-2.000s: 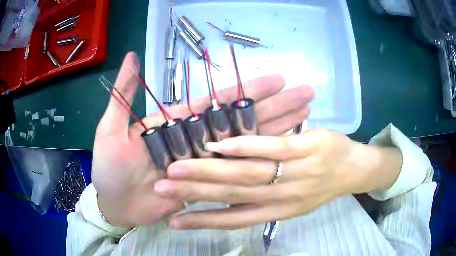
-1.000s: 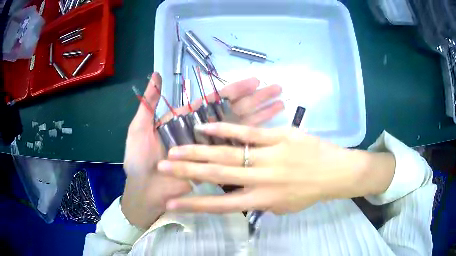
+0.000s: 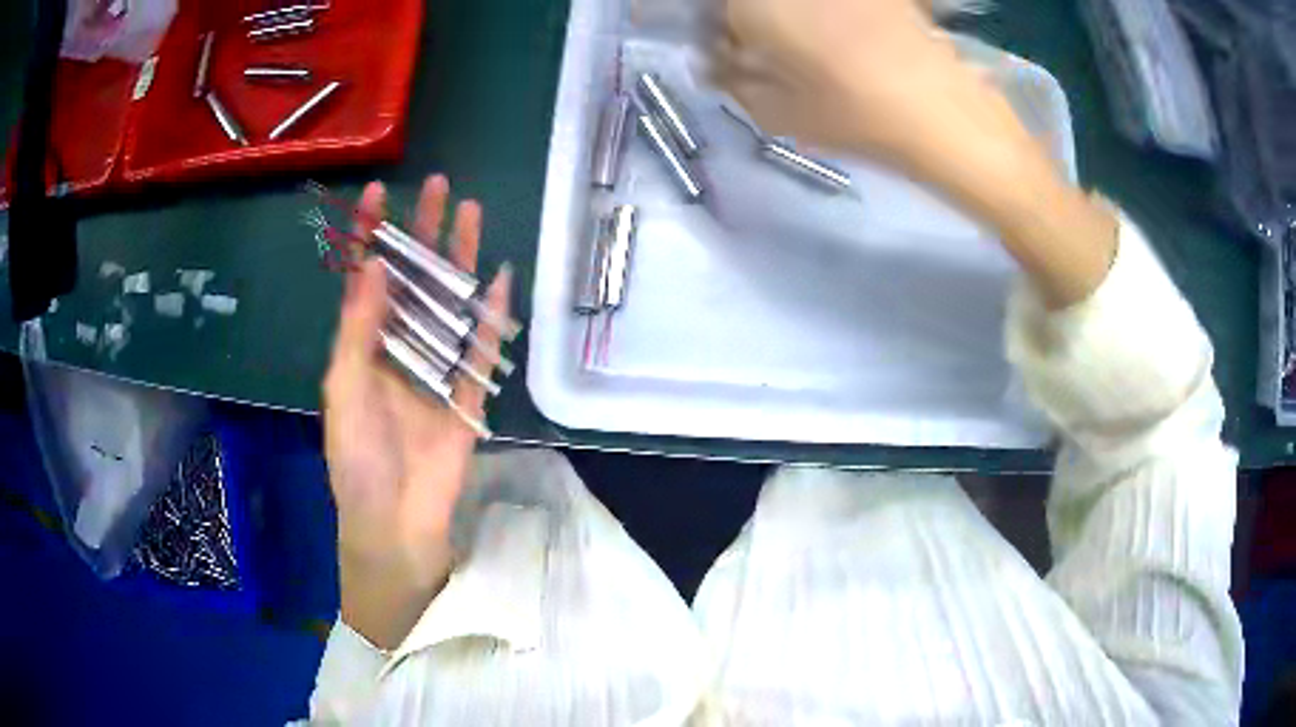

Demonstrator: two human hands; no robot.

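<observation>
My left hand [image 3: 405,426] is palm up at the left of the white parts tray [image 3: 796,412]. Several silver coreless motors [image 3: 427,313] lie side by side in it, with red wires at the upper left and thin shafts at the lower right. My right hand [image 3: 796,64] is blurred and cut off by the top edge, over the far part of the tray. Its fingers and anything in them cannot be made out. Several loose motors [image 3: 668,154] lie in the tray's left part, and one more [image 3: 807,165] lies below my right hand.
Red parts bins [image 3: 270,149] with loose metal cylinders stand at the upper left, a crumpled clear bag on them. White scraps [image 3: 171,303] lie on the green mat. Below the left table edge hang a clear bag [image 3: 107,455] and a blue crate. Clear plastic containers [image 3: 1158,78] are at the upper right.
My right hand has left my left palm and moved up over the far side of the tray. My left hand has moved left off the tray and the motors in it have turned. The view has shifted.
</observation>
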